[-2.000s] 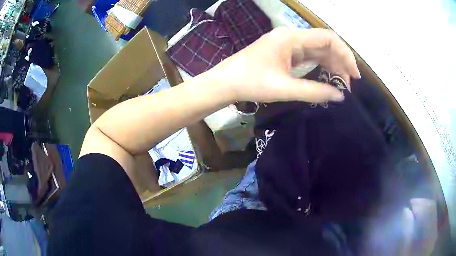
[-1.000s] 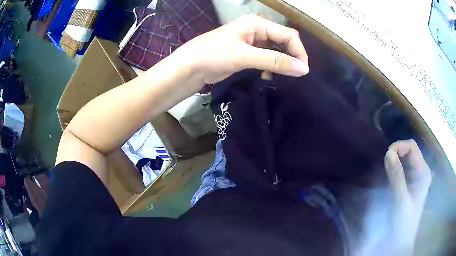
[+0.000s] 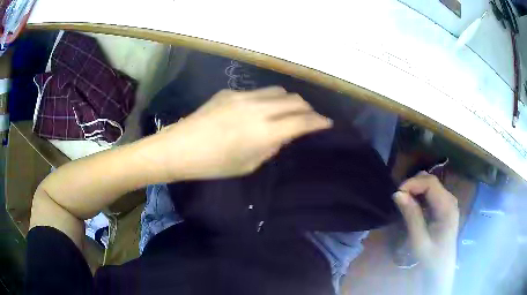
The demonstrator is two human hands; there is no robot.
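Observation:
A dark purple-black garment piece [image 3: 300, 184] lies across my jeans-covered lap, below the table edge. Pale scalloped embroidery [image 3: 234, 75] shows blurred on its far part. My left hand [image 3: 260, 129] is over the upper middle of the cloth, blurred, with fingers pointing right; whether it grips the cloth cannot be told. My right hand [image 3: 427, 210] pinches the cloth's right corner between thumb and fingers. Small pale thread bits [image 3: 260, 226] lie on the cloth near my black top.
The white table [image 3: 323, 46] with its wooden edge curves across the top and right. A slim white tool [image 3: 472, 30] and dark scissors [image 3: 514, 69] lie on it. A maroon plaid garment [image 3: 86, 92] is at the upper left, with a cardboard box [image 3: 23, 167] below.
The view has turned towards the table, now showing its tools. My left hand has moved lower over the cloth. My right hand now visibly holds the cloth's corner.

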